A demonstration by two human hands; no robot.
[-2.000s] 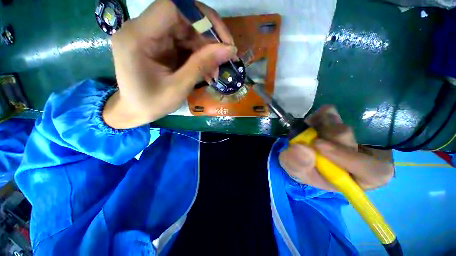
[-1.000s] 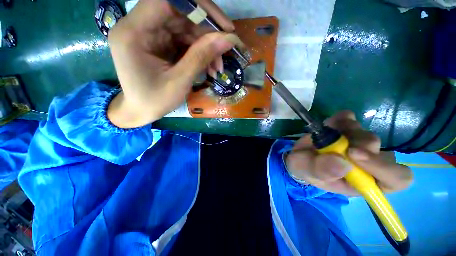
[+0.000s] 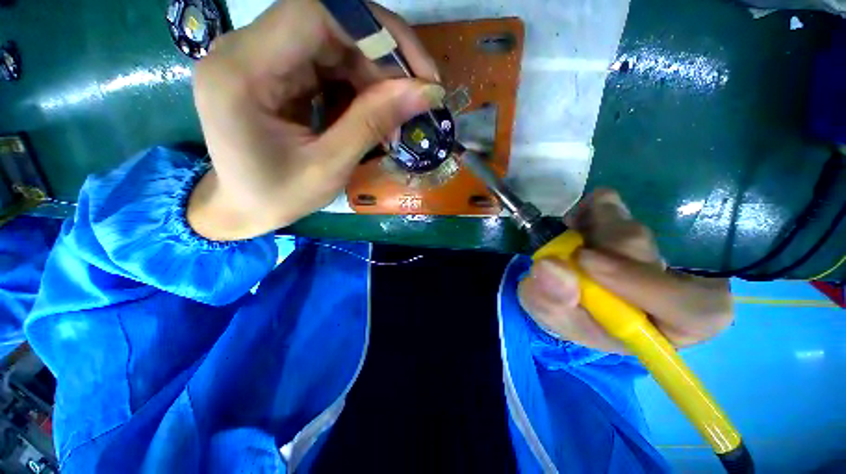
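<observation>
A round black LED board with white pads and a yellowish centre sits in the seat of the orange-brown fixture. My left hand holds dark tweezers with a pale band, pen-like, over the board; its fingertips cover the board's upper left and the tweezer tips are hard to see. My right hand holds the soldering iron by its yellow handle. The iron's metal tip reaches the board's right edge; whether it touches a pad cannot be told.
White paper lies under the fixture on the green bench. Loose round boards lie at the upper left. Dark cables run at the right edge. A thin pale strand hangs at the bench's near edge.
The soldering iron and my right hand were drawn back to the right one second ago; now they have moved up and left to the board's edge. My left hand and tweezers shifted slightly.
</observation>
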